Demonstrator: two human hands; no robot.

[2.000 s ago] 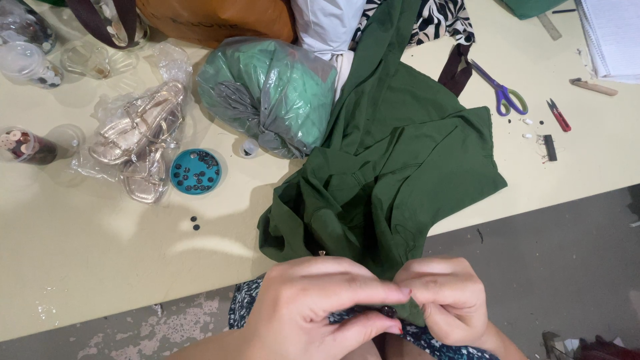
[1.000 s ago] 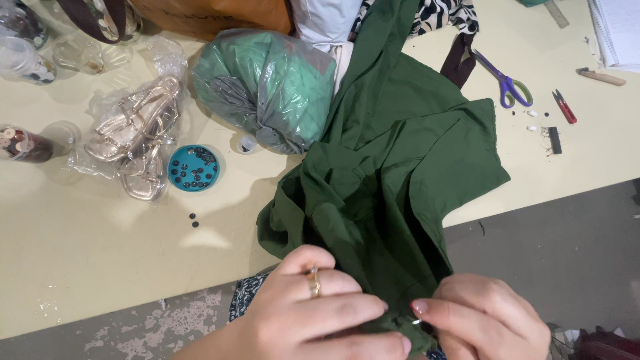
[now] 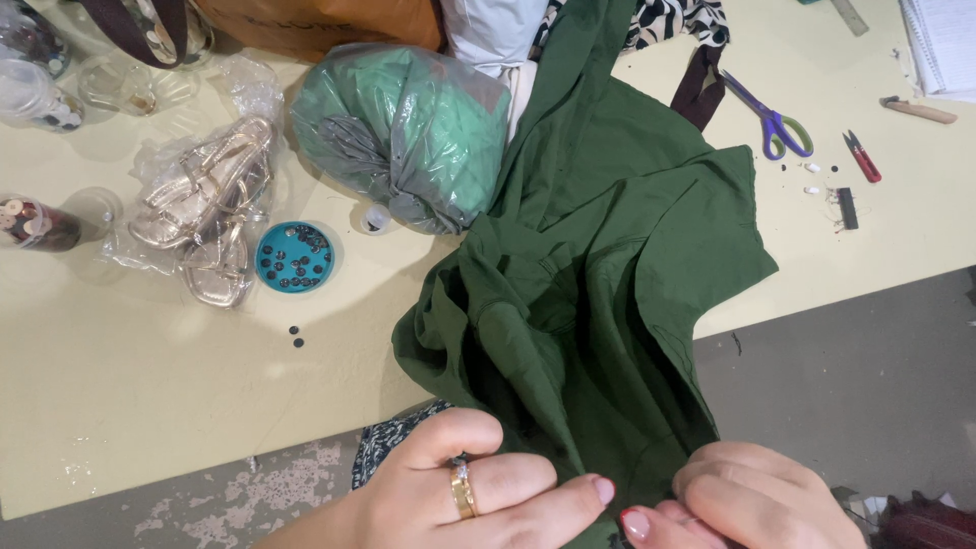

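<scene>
A dark green garment [image 3: 610,305] spreads over the table and hangs off its front edge toward me. At its lower end, my left hand [image 3: 480,488], with a gold ring, has curled fingers on the cloth. Close beside it on the right, my right hand [image 3: 747,496] has thumb and fingertips pinched together; a thin pale sliver shows between them, too small to name for certain. The fingertips of both hands nearly meet at the bottom edge, where part of the cloth is cut off from view. A turquoise dish [image 3: 295,257] of dark buttons and two loose buttons [image 3: 296,336] lie to the left.
Gold sandals [image 3: 206,198] in clear plastic, a tied bag of green fabric [image 3: 404,130], an orange bag [image 3: 328,27] and button jars [image 3: 38,223] occupy the left and back. Purple-handled scissors [image 3: 774,126], red thread snips [image 3: 863,158], a small black strip [image 3: 847,208] and a notebook [image 3: 942,46] lie right.
My hands were close together over the cloth two seconds ago, then moved apart with a pale thing at the right fingertips. Now the fingertips are near each other again, lower in view.
</scene>
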